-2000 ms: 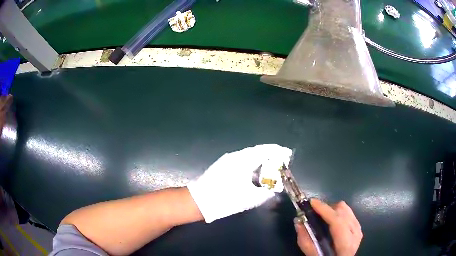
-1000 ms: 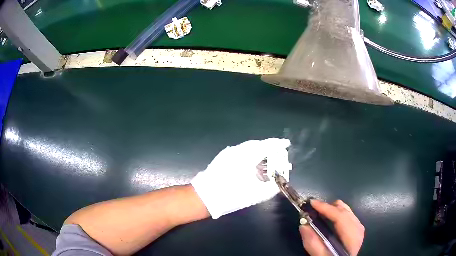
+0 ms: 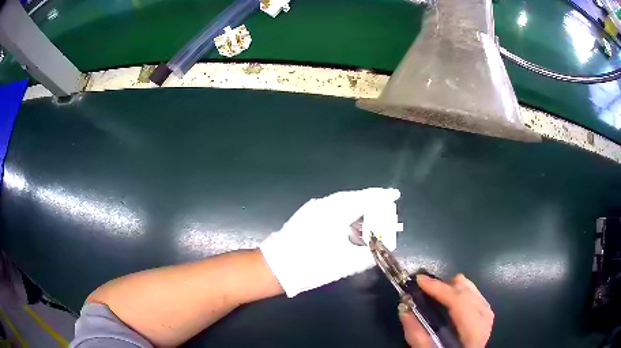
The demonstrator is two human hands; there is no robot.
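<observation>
My left hand (image 3: 316, 241), in a white glove, holds a white plastic insert (image 3: 388, 225) above the dark-green bench. The insert blends with the glove, and a small tab sticks out at its right. My bare right hand (image 3: 453, 306) grips the dark handle of a soldering iron (image 3: 391, 266), seen at the lower right. The iron's worn metal tip meets the insert near its middle. The tip hides the contact there. Faint smoke rises to the upper right of the insert.
A clear funnel hood (image 3: 453, 75) stands over the pale stained rail (image 3: 299, 80). Behind it, the green belt (image 3: 327, 34) carries a white insert with brass contacts (image 3: 233, 41) and another white piece (image 3: 274, 7). A clear tube (image 3: 211, 41) slants there. A blue sheet (image 3: 10, 115) is at left, a dark rack (image 3: 606, 272) at right.
The iron's tip has moved slightly left on the insert, which was turned from showing its brass contacts. Belt pieces have shifted left. Smoke has appeared, and the person's hand at the left edge is gone.
</observation>
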